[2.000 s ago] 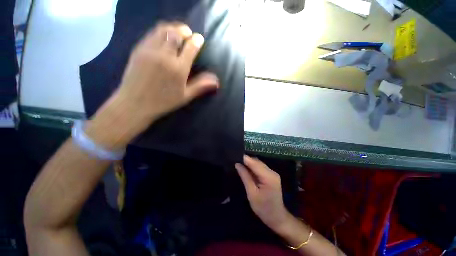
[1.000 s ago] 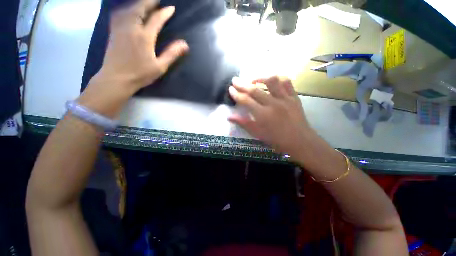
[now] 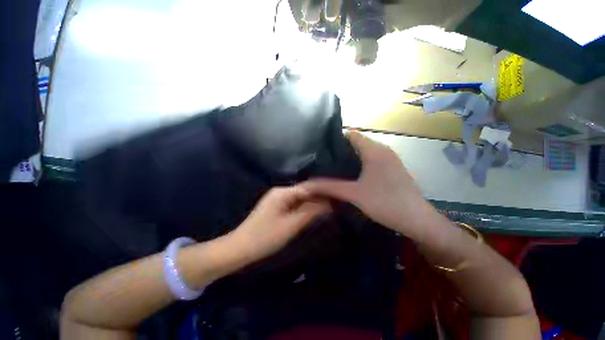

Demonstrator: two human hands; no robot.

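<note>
The black garment piece (image 3: 199,149) lies bunched from under the lamp glare down over the table's front edge towards my lap, its left part blurred. My left hand (image 3: 282,216) grips its near edge at the centre, fingers curled. My right hand (image 3: 381,176) holds the cloth from the right, thumb reaching across to my left fingertips; some of its fingers are hidden by the cloth. The presser foot and needle area (image 3: 325,36) is just beyond the cloth, washed out by glare.
Blue-handled thread snips (image 3: 458,87) and crumpled grey scraps (image 3: 472,119) lie right of the needle. A yellow printed patch (image 3: 511,76) is behind them. A card of coloured dots (image 3: 560,154) is at far right. A red basket (image 3: 491,249) stands below the table edge. Dark cloth (image 3: 18,86) hangs at far left.
The garment piece has come towards me and over the front edge. My left hand has moved from the cloth's upper left down to the centre, close to my right hand, which has shifted slightly nearer.
</note>
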